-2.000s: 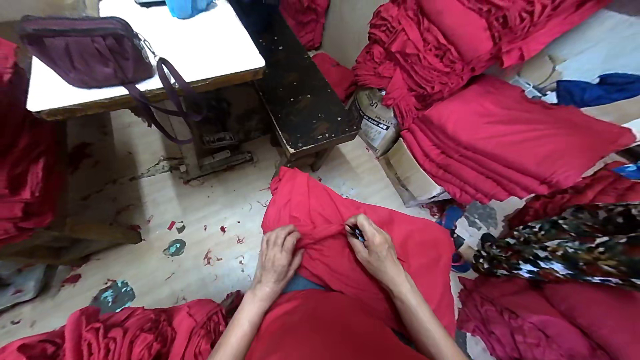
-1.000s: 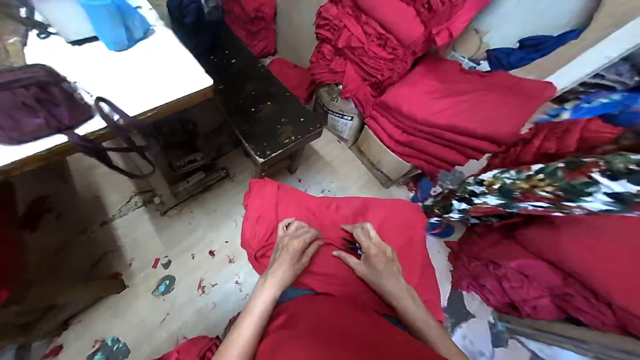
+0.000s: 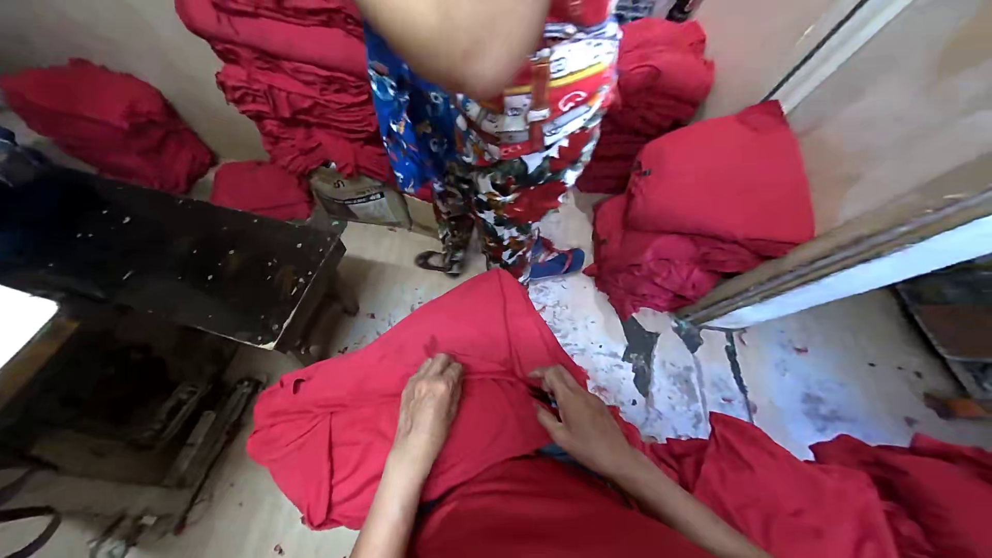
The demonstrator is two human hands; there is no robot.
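Observation:
Red fabric (image 3: 364, 411) lies spread across my lap, with a raised fold running between my hands. My left hand (image 3: 431, 399) rests on it palm down, fingers bent at the fold; whether they pinch the cloth cannot be told. To the right, my right hand (image 3: 577, 415) has its thumb and fingers around a small dark object (image 3: 545, 397), mostly hidden in the palm, and its index fingertip touches the fold.
A person in patterned clothes (image 3: 511, 155) stands just ahead. A dark bench (image 3: 170, 248) is at the left, its corner near the fabric. Red cloth piles (image 3: 721, 178) lie ahead and at the right, beside a wooden door frame (image 3: 845, 263). Scraps dot the floor.
The view has swung to the right. The person in patterned clothes, at the right edge before, now stands in front of me. My hands remain on the red fabric.

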